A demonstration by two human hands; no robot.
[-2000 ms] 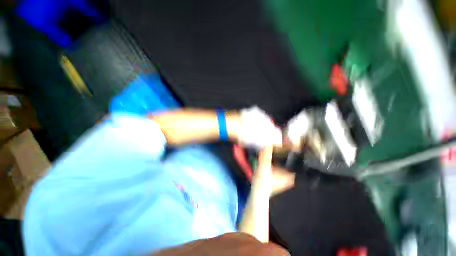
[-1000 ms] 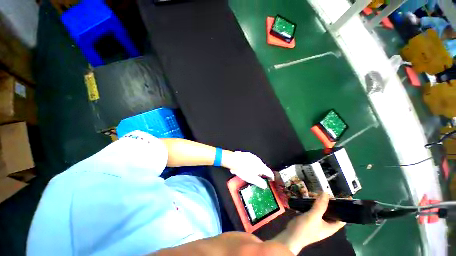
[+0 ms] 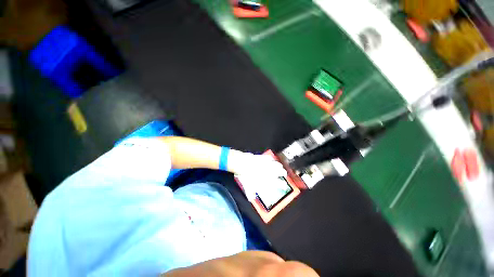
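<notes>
A green circuit board unit in a black frame [image 3: 280, 196] lies on a red-pink pad [image 3: 269, 215] at the bench edge. My left hand [image 3: 259, 172], in a white glove, lies over the upper left part of the unit. It is blurred, and I cannot tell whether its fingers grip anything. The black electric screwdriver [image 3: 331, 150] is blurred and slants over the white and black screw feeder [image 3: 313, 178]. No hand shows on it. My right hand is not in view. A blurred skin-coloured shape shows at the bottom edge.
The black bench mat [image 3: 203, 81] runs along the green conveyor belt [image 3: 290, 54]. A unit with a red pad [image 3: 325, 86] sits on the belt beyond the feeder. A blue stool [image 3: 70, 59] stands upper left. A pale cable [image 3: 428, 97] crosses at right.
My left hand has moved from the unit's upper edge onto its upper left part. My right hand has left the screwdriver and gone out of view. The camera view has shifted.
</notes>
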